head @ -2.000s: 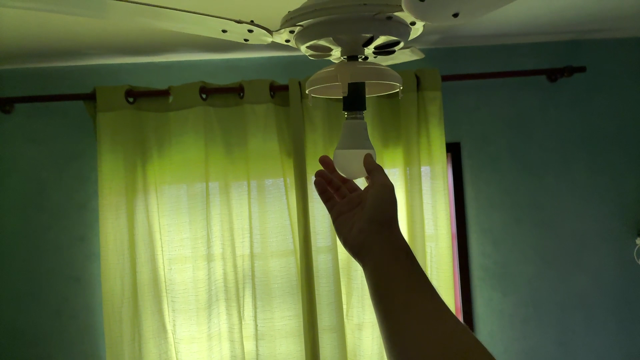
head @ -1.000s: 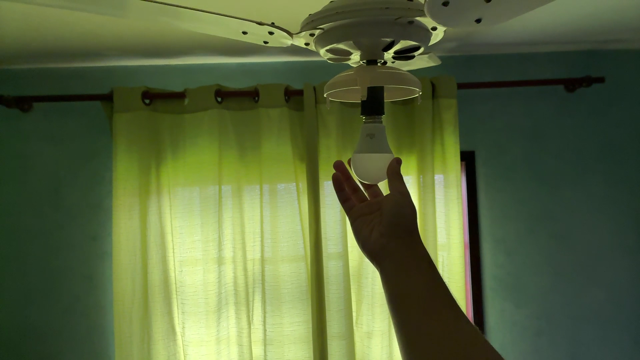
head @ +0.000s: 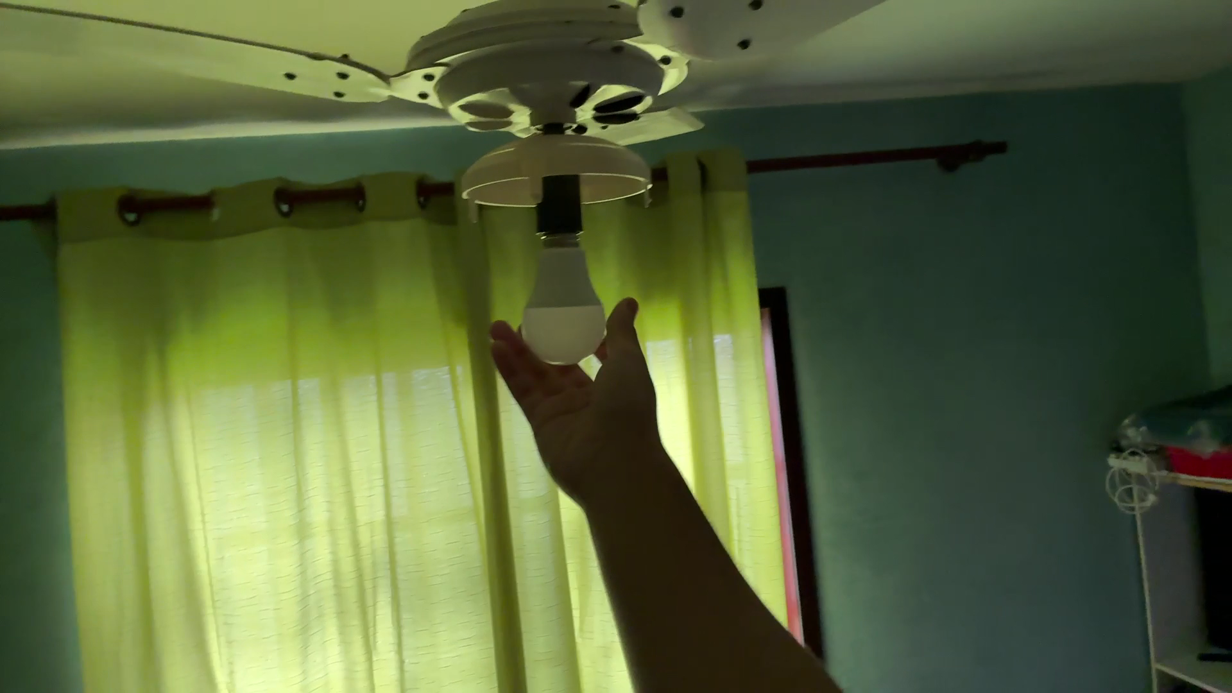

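Observation:
A white light bulb (head: 564,308) hangs upright, its rounded end down, below a black socket (head: 559,204) under the ceiling fan. Some of its metal base shows at the socket. A shallow pale bowl-shaped fitting (head: 556,171) surrounds the top of the socket. My right hand (head: 582,399) reaches up from the lower right, palm toward me. Its fingers are spread to the left of and behind the bulb's lower end, and the thumb stands to the right, a little apart from the glass. Whether a fingertip touches the bulb's far side cannot be told. My left hand is out of view.
The white ceiling fan (head: 549,72) spreads its blades overhead. Behind hang yellow-green curtains (head: 289,462) on a dark red rod (head: 866,159), with a dark frame (head: 794,462) beside them. At the far right stands a white shelf unit (head: 1147,587) with a cable and a red item.
My right thumb has moved off the bulb, which it seemed to touch two seconds ago. The hand stays around the lower end. The view has shifted, bringing the shelf into sight.

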